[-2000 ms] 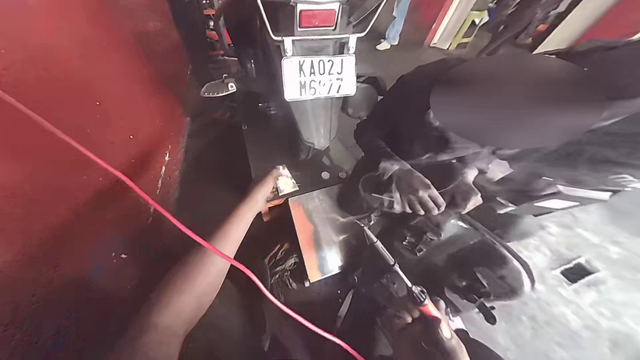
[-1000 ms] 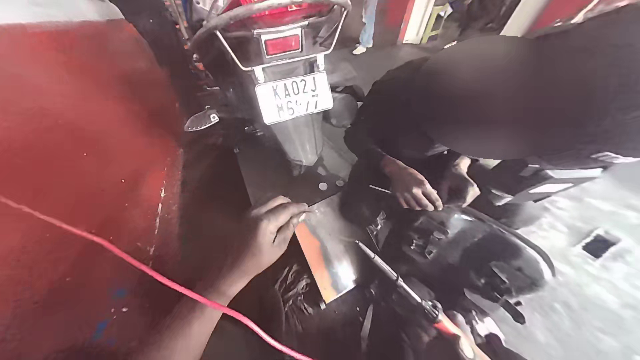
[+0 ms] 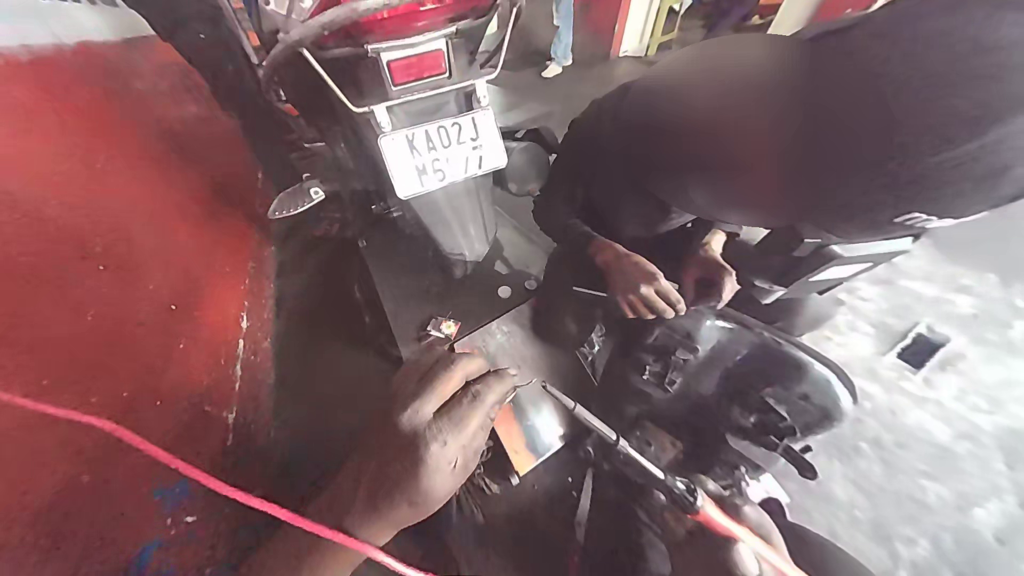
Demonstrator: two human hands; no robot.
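Between my left hand's thumb and forefinger is a short thin wire, its free end pointing right. My right hand, low at the right, grips the orange handle of a soldering iron. The iron's tip lies close to the wire; whether they touch I cannot tell. Below both is a flat plate, partly orange and shiny. A small packet or tin sits on the dark board just beyond my left fingers.
A co-worker's two hands work over a dark vehicle seat or housing at the right. A scooter with a number plate stands ahead. A red wall is at the left, and a pink cord crosses the lower left.
My left hand has drawn back from the small packet, towards the iron's tip, and now holds a thin wire. The iron stays in my right hand.
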